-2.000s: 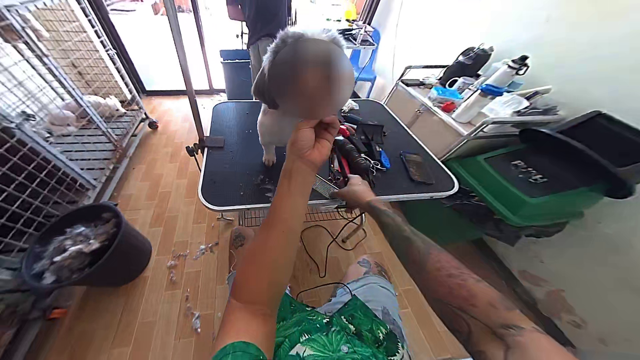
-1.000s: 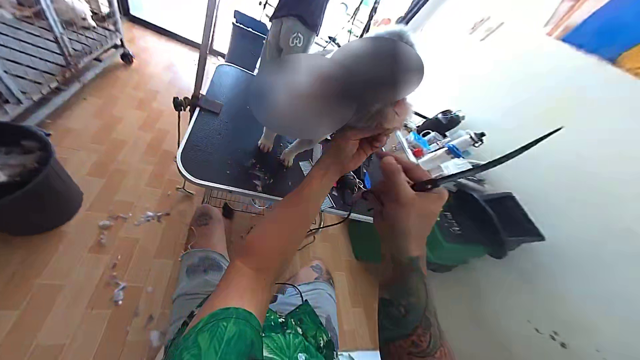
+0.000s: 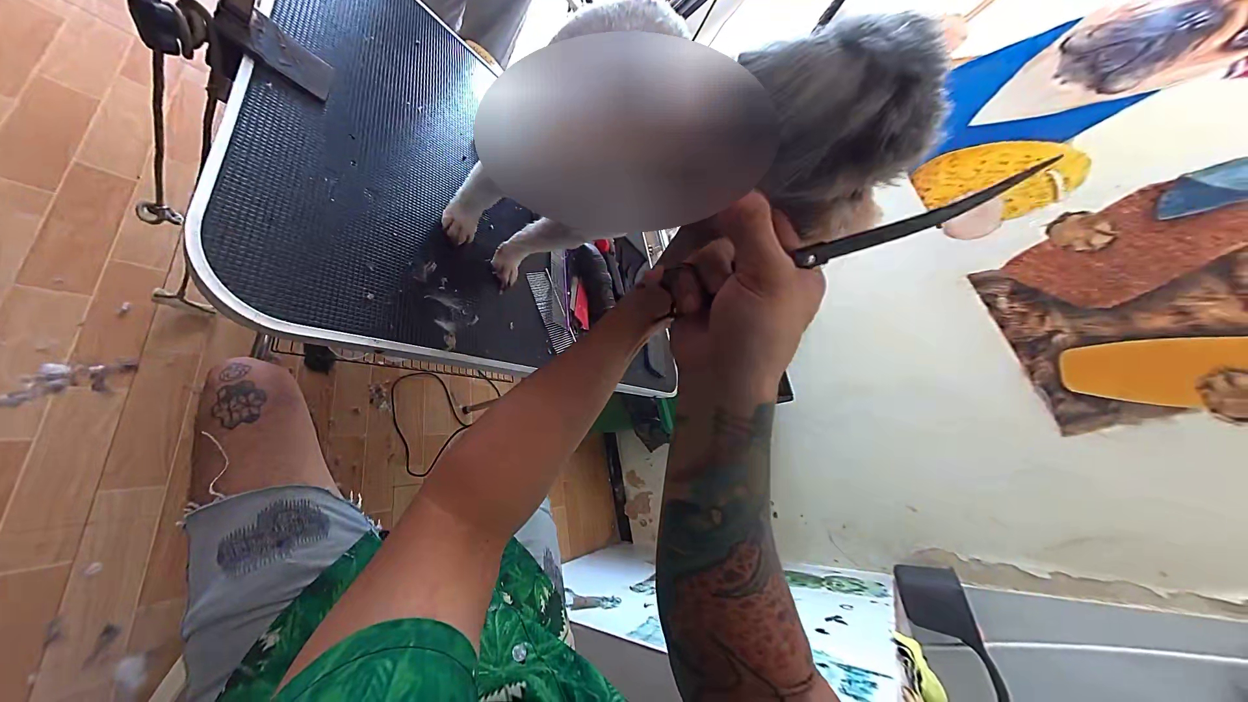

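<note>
A dog with white legs and grey fluffy fur [image 3: 848,107] stands on the black grooming table [image 3: 322,185], a blurred patch over its head area. My right hand [image 3: 746,292] holds grooming scissors [image 3: 907,222] by the finger rings, the long dark blades pointing right and up past the grey fur. Close behind it, my left hand [image 3: 697,244] reaches up under the dog's head; its fingers are largely hidden by the blur and my right hand, so its grip cannot be told. A metal comb [image 3: 551,310] lies on the table beside the dog's paws.
More tools, one red [image 3: 581,304], lie behind my left forearm. A metal clamp [image 3: 283,54] sits on the table's left edge, with cords hanging. Hair clippings are scattered over the table and tiled floor. A painted wall [image 3: 877,468] rises at right. A cable [image 3: 419,419] hangs below the table.
My right hand has risen from low over the tools at the table's front to beside the dog's head, holding the scissors. The dog's body has turned. The view has tilted and moved closer.
</note>
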